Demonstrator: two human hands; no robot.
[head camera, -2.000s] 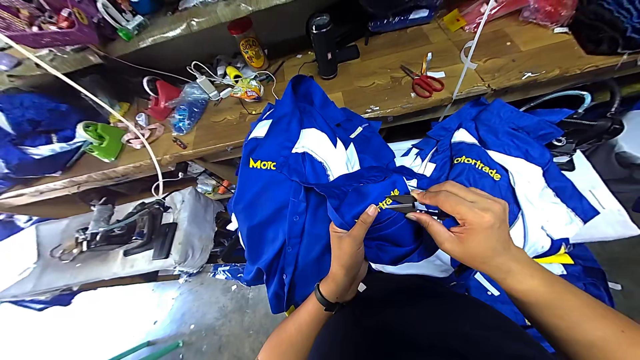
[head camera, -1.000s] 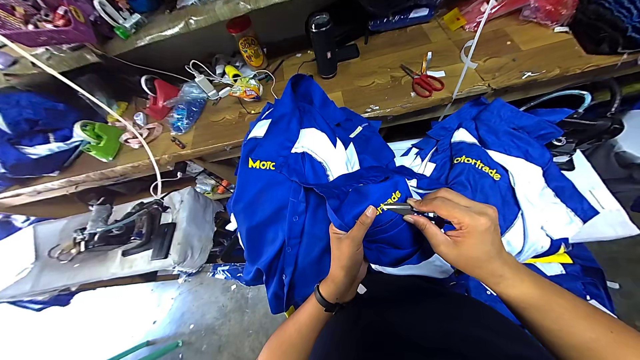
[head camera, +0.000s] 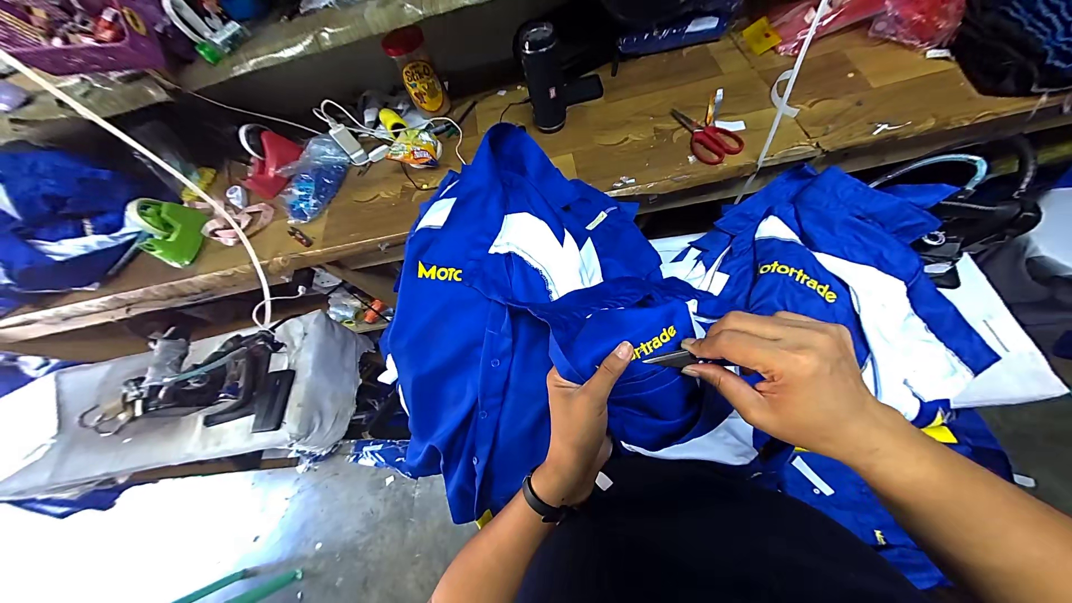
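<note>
My left hand (head camera: 582, 410), a black band at its wrist, grips a fold of a blue garment (head camera: 657, 402) with its thumb on top, beside yellow embroidered lettering. My right hand (head camera: 775, 368) pinches small dark thread snips (head camera: 672, 359) between thumb and fingers, their pointed tip at the lower edge of that lettering. Left of the fold hangs a blue and white buttoned shirt (head camera: 456, 360). Another blue and white shirt (head camera: 871, 301) with yellow lettering lies to the right, behind my right hand.
Red-handled scissors (head camera: 716, 144), a black tumbler (head camera: 544, 79) and a red-lidded jar (head camera: 417, 75) are on the wooden bench (head camera: 620, 159) ahead. A clothes iron (head camera: 234, 377) rests on a padded board at the left. A white cord (head camera: 783, 105) hangs over the bench.
The snips and the fingers of my right hand have shifted slightly around the lettering. My left hand keeps its place on the cloth.
</note>
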